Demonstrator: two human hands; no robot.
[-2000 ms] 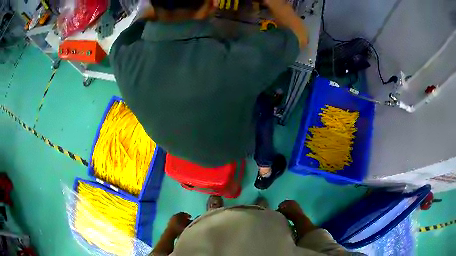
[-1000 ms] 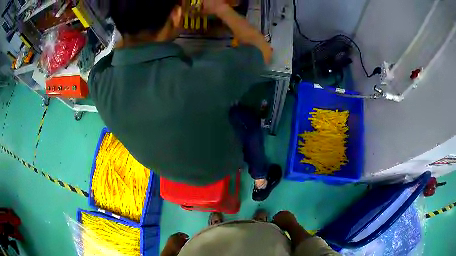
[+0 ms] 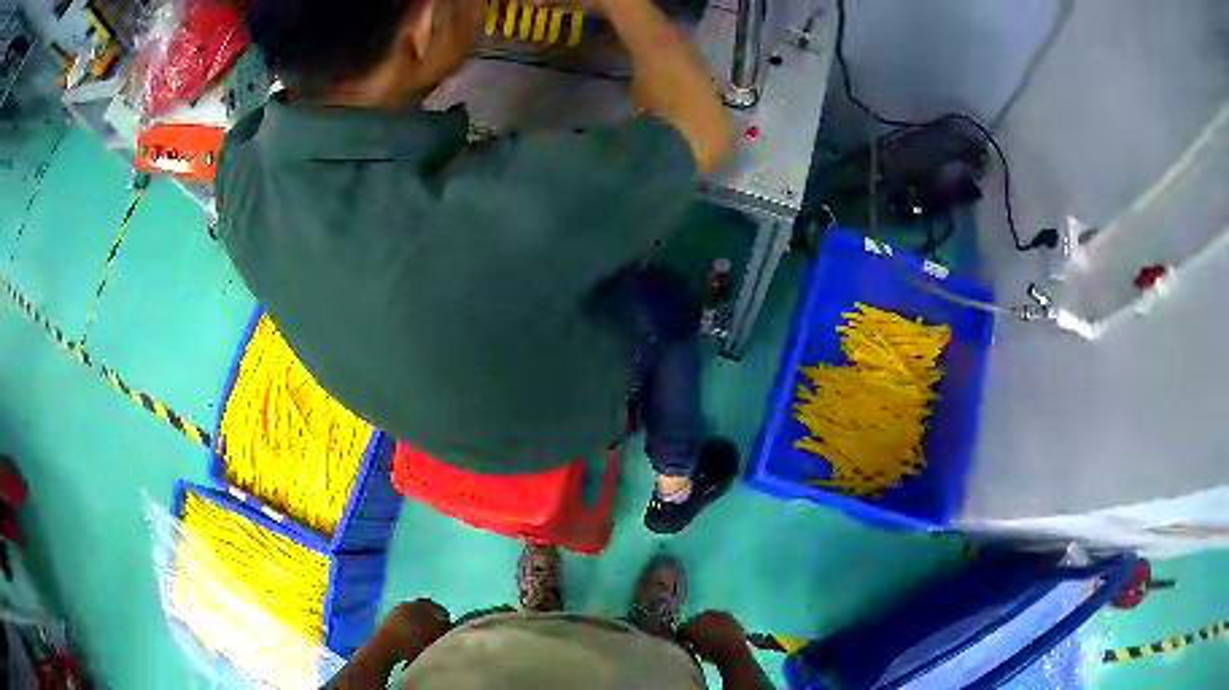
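Observation:
Yellow plastic strips [image 3: 537,23] lie side by side on the press table [image 3: 771,148] at the top, partly hidden by a seated person [image 3: 431,283] at work there. My left hand [image 3: 415,625] hangs low at my left side, small and dark. My right hand [image 3: 714,631] hangs low at my right side. Both are away from the strips and the table. The fingers of both are too small and dark to read, and I see nothing held.
The person sits on a red stool [image 3: 492,496]. Two blue bins of strips [image 3: 299,418] stand at the left, one partly under clear film. A blue bin [image 3: 968,404] with a loose heap stands at the right. Another blue bin [image 3: 943,620] leans at the lower right. Cables and pipes run along the wall.
My view has shifted, so more of the table's right side shows. The seated person appears further left, with an arm bent over the table. Both my hands stay low at my sides.

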